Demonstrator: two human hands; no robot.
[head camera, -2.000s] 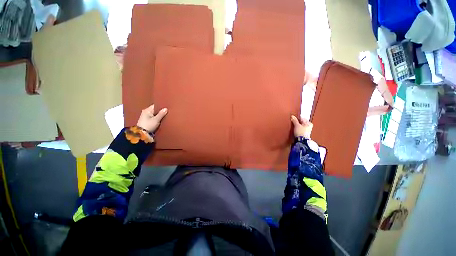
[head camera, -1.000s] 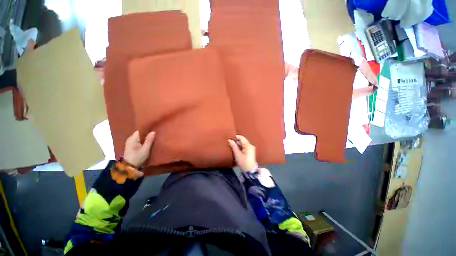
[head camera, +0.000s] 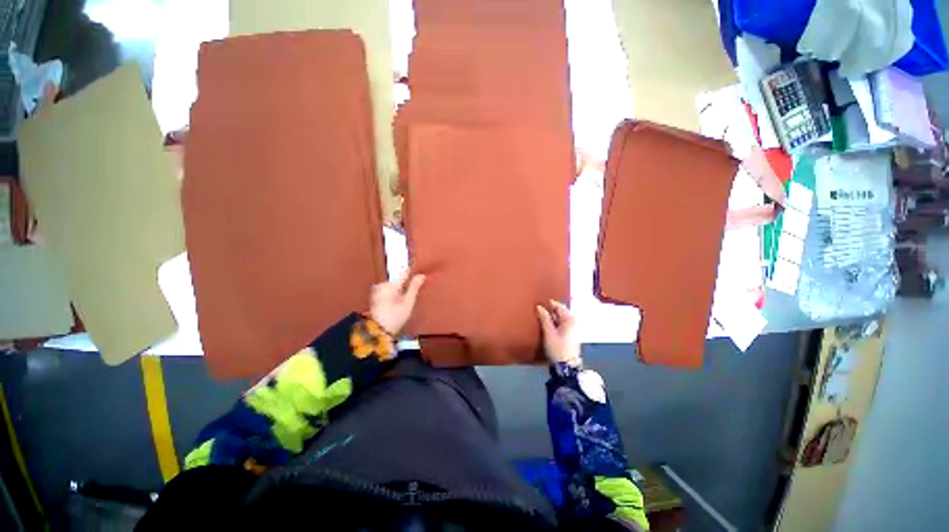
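Note:
A reddish-brown cut panel lies over the near part of the central panel stack, with a small slot or cut-out at its near left corner. My left hand holds its left edge near the front, thumb on top. My right hand is at its near right edge, fingertips on the panel. A second panel stack lies left of it. A pile of smaller notched panels lies to the right.
A tan board lies at the left; more tan boards show behind the piles. At the right are a calculator, papers, a clear plastic bag and a blue bin. The table's front edge runs just before my body.
The held panel has moved right, from over the left stack onto the central stack. Both hands have moved right with it. The whole left stack now shows uncovered.

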